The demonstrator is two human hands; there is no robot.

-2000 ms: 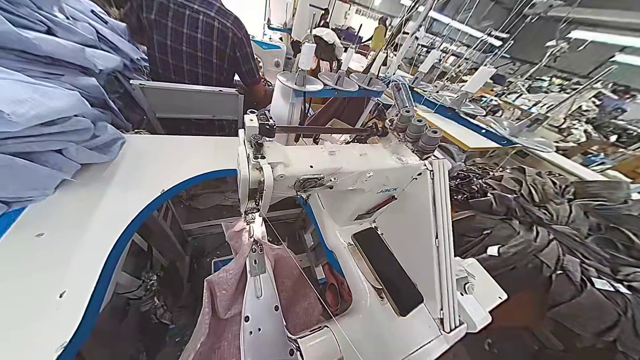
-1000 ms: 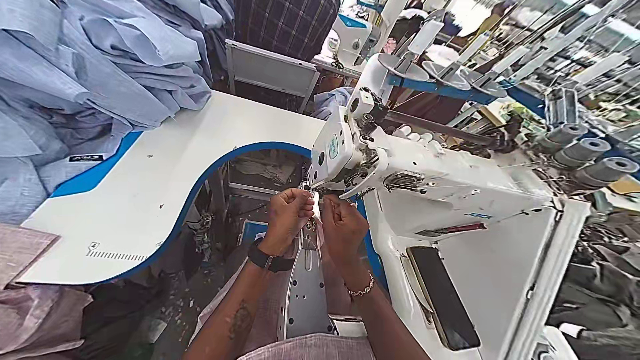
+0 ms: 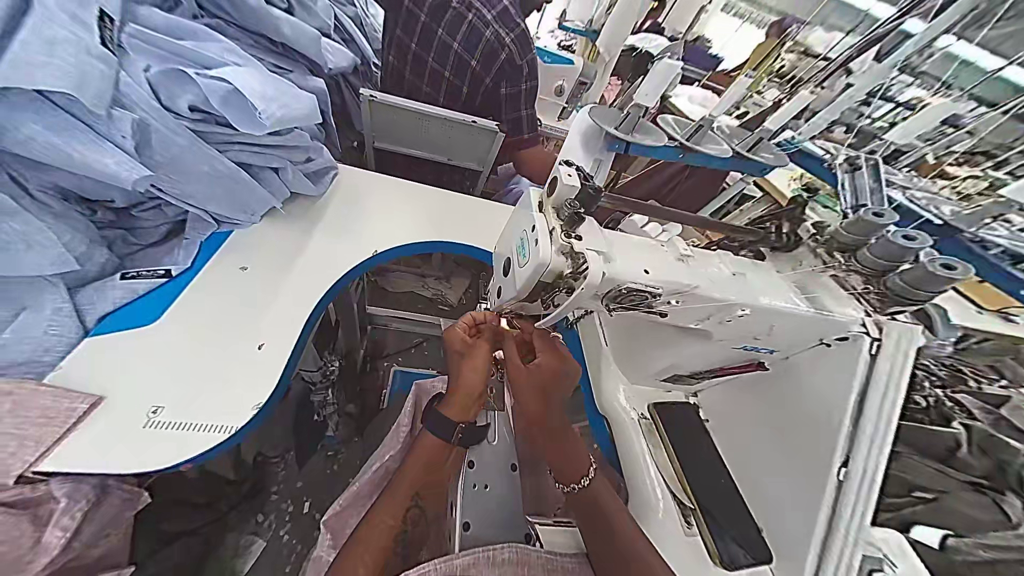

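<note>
My left hand [image 3: 470, 356], with a dark watch on its wrist, is at the needle area of a white Jack sewing machine [image 3: 680, 280]. Beside it my right hand [image 3: 544, 364], wearing a bracelet, has its fingers bent inward. The fingertips of both hands nearly meet under the machine head; a small bright spot shows between them, and what they pinch is too small to tell. Below the hands runs the machine's narrow metal arm [image 3: 486, 480]. Pink fabric [image 3: 384, 480] hangs beside that arm.
Light blue garments [image 3: 160, 136] are heaped on the white curved table [image 3: 320, 232]; pink cloth [image 3: 48, 424] lies at its near left. A phone [image 3: 708, 484] rests on the machine base. Gray thread cones [image 3: 928, 278] stand at right. A person in a checked shirt [image 3: 464, 64] sits beyond.
Both hands, absent from the oldest frame, are at the needle area in the later two. Since one second ago they have stayed there, close together.
</note>
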